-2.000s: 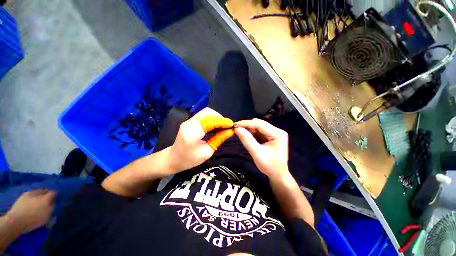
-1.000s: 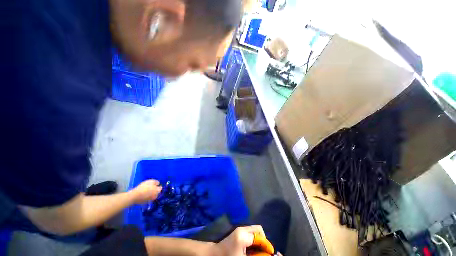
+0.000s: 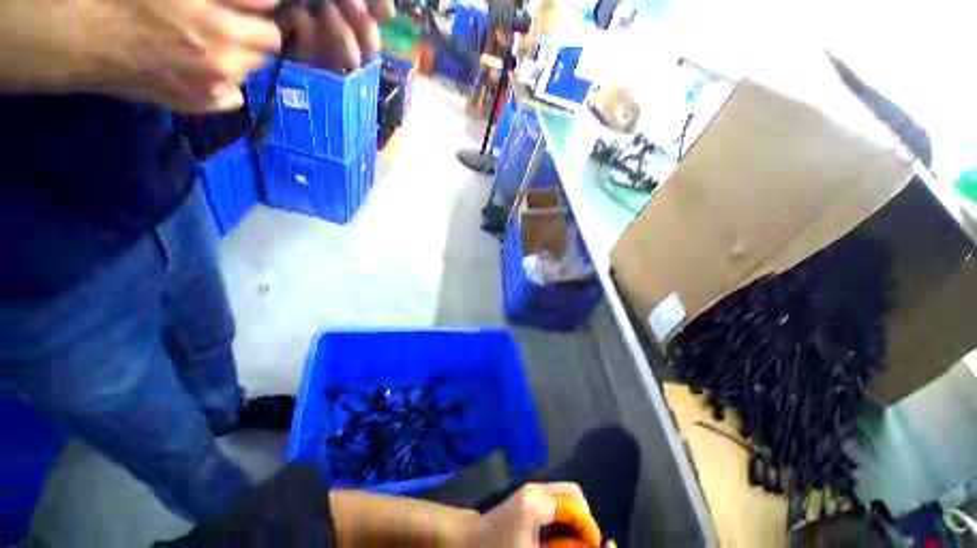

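Observation:
My left hand, with orange finger cots, is at the bottom edge and partly cut off. Its fingers are bent, and what they may hold is hidden. My right hand is not clearly in view; only a tiny skin-coloured spot shows at the bottom edge beside my left hand. The open blue bin stands on the floor beyond my left forearm. A loose tangle of finished black cables lies in it.
Another person stands at the left, hands raised around something dark. A tipped cardboard box with many black cables lies on the bench at right. Stacked blue bins stand behind; another bin is beside the bench.
The view has swung up and left from the lap. The other person, who reached into the blue bin a second ago, now stands upright with hands raised. My left hand stays low at the edge.

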